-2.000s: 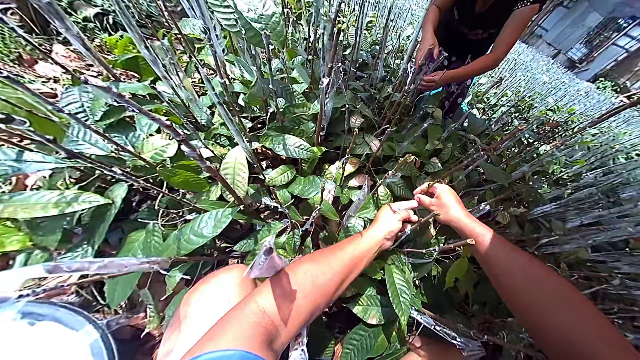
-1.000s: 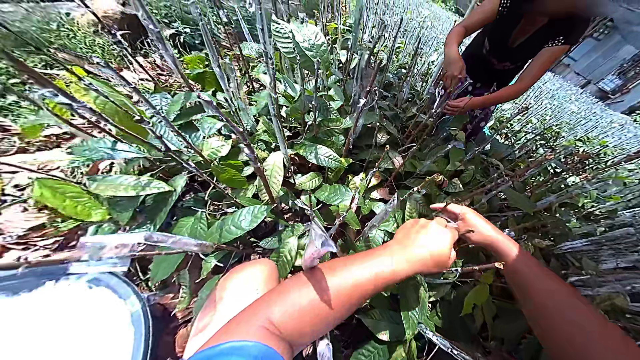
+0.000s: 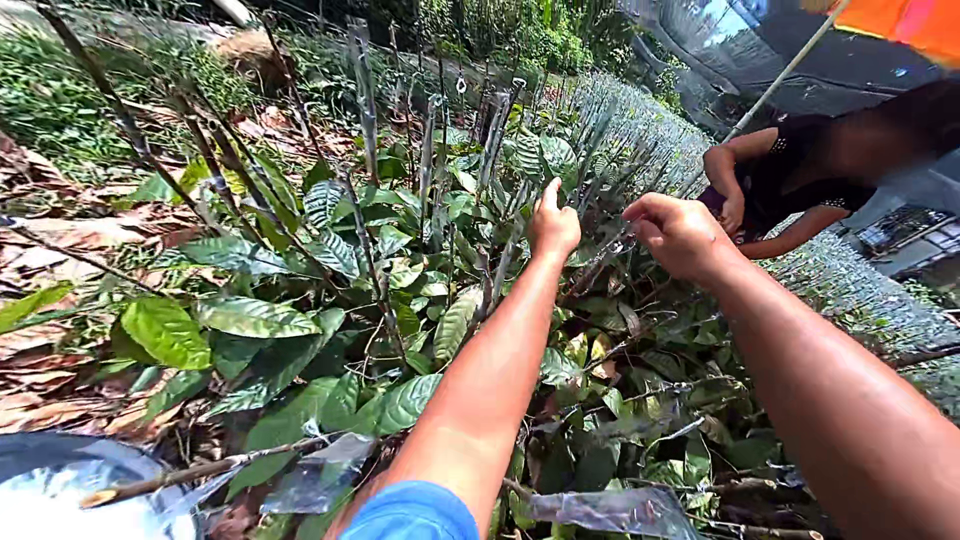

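Note:
My left hand (image 3: pixel 555 225) reaches out over the leafy seedlings, one finger extended, with nothing visible in it. To its right, my right hand (image 3: pixel 671 232) is raised with curled fingers; whether something thin is between them I cannot tell. Between and beyond the hands stand upright plant stems, many wrapped in clear plastic film (image 3: pixel 491 142). Broad green leaves (image 3: pixel 259 318) spread below and to the left. A cut stem (image 3: pixel 202 471) with a loose piece of clear plastic (image 3: pixel 319 472) crosses the lower left. Another strip of plastic (image 3: pixel 611 511) hangs at the bottom.
At the lower left stands a round tub (image 3: pixel 176 499) with whitish contents. A person in a dark top (image 3: pixel 795 180) works at the right, behind my right hand. A pole (image 3: pixel 787 71) and an orange canopy (image 3: pixel 900 26) are at the upper right. Dry leaves (image 3: pixel 75 240) cover the ground at left.
My hands were together low among the stems; now they are apart and reach farther forward. The view has shifted, showing more ground at left and the canopy.

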